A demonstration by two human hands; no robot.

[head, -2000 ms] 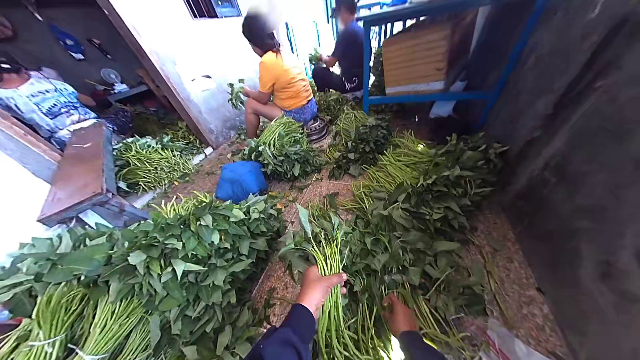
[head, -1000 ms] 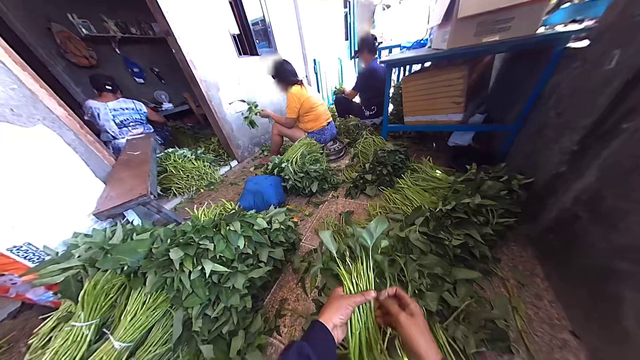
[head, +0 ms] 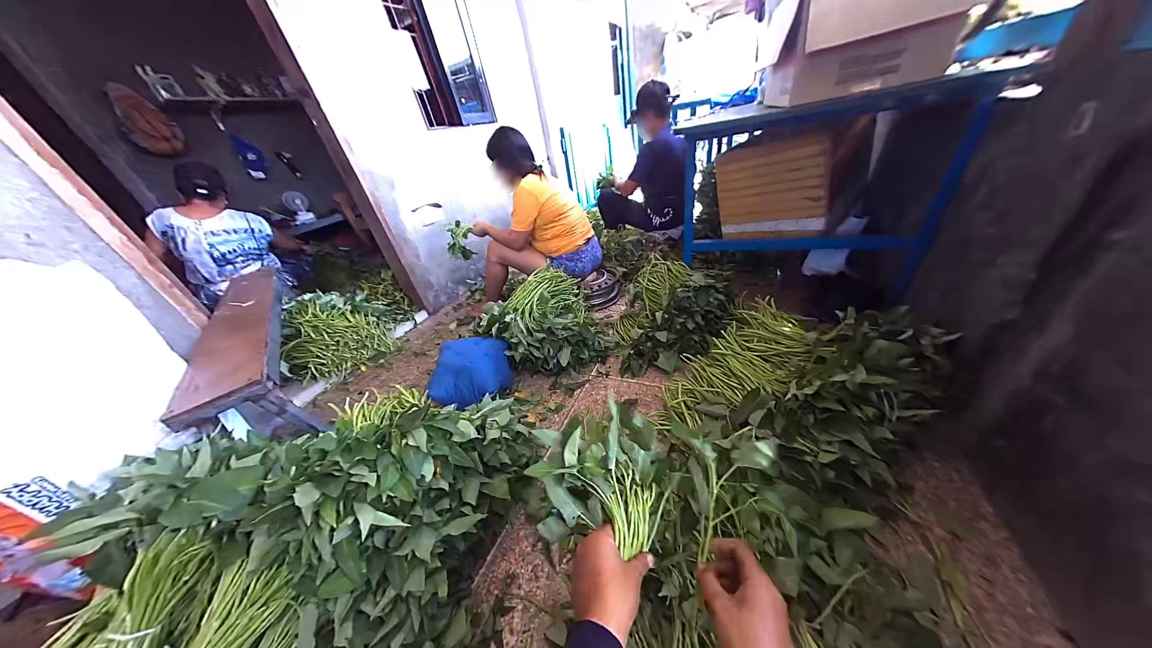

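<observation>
My left hand (head: 610, 583) is closed around a bunch of leafy green stems (head: 630, 508), leaves pointing away from me. Just right of it, my right hand (head: 742, 594) pinches a single leafy stem (head: 711, 499) between thumb and fingers, apart from the bunch. Beneath and beyond both hands lies a heap of loose leafy greens (head: 810, 450), its pale stems toward the middle. At the lower left, tied bundles of stems (head: 162, 585) rest beside a large leafy pile (head: 360, 504). The lower ends of the held stems are partly hidden by my hands.
A blue cloth bundle (head: 470, 371) lies on the floor ahead. A wooden bench (head: 229, 346) stands left. Two people sit ahead among greens, and another sits in the doorway at left. A blue table (head: 810, 112) with a cardboard box (head: 868, 54) stands at right, near a dark wall (head: 1062, 360).
My hands, close together on the stems one second ago, are now apart, the right one holding a separate stem. The seated person in yellow has lowered the greens.
</observation>
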